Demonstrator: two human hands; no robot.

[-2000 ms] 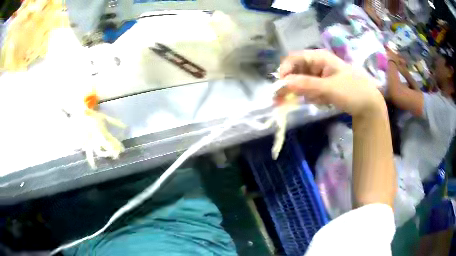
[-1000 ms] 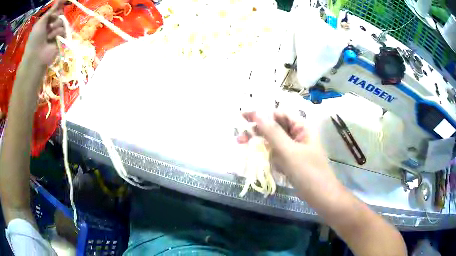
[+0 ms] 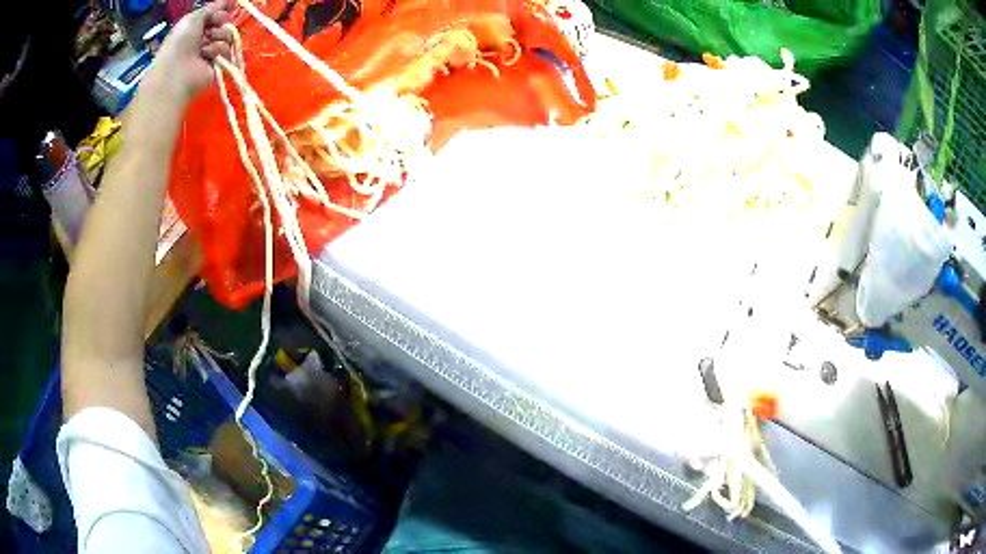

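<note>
My left hand (image 3: pixel 200 49) is raised at the upper left, closed on cream cord (image 3: pixel 260 162). Several lengths hang from it past the table edge, and one end reaches down to a blue basket. More cream cord lies tangled in the open red plastic bag (image 3: pixel 232 243) beside the hand. A cord tassel piece (image 3: pixel 735 471) with an orange centre (image 3: pixel 764 407) lies at the table's front edge, lower right. Thread snips (image 3: pixel 895 433) lie on the machine bed to its right. My right hand is not in view.
A large pile of tassel pieces (image 3: pixel 735 141) lies at the back of the white table (image 3: pixel 519 292). The sewing machine (image 3: pixel 941 325) with a white cloth cover (image 3: pixel 903 243) is at the right. A blue basket (image 3: pixel 324 514) stands below left; a green bag (image 3: pixel 757 27) is behind.
The view has swung left. My left hand still holds cord, with more strands now hanging from it. My right hand has left the picture, and the tassel piece lies at the table edge.
</note>
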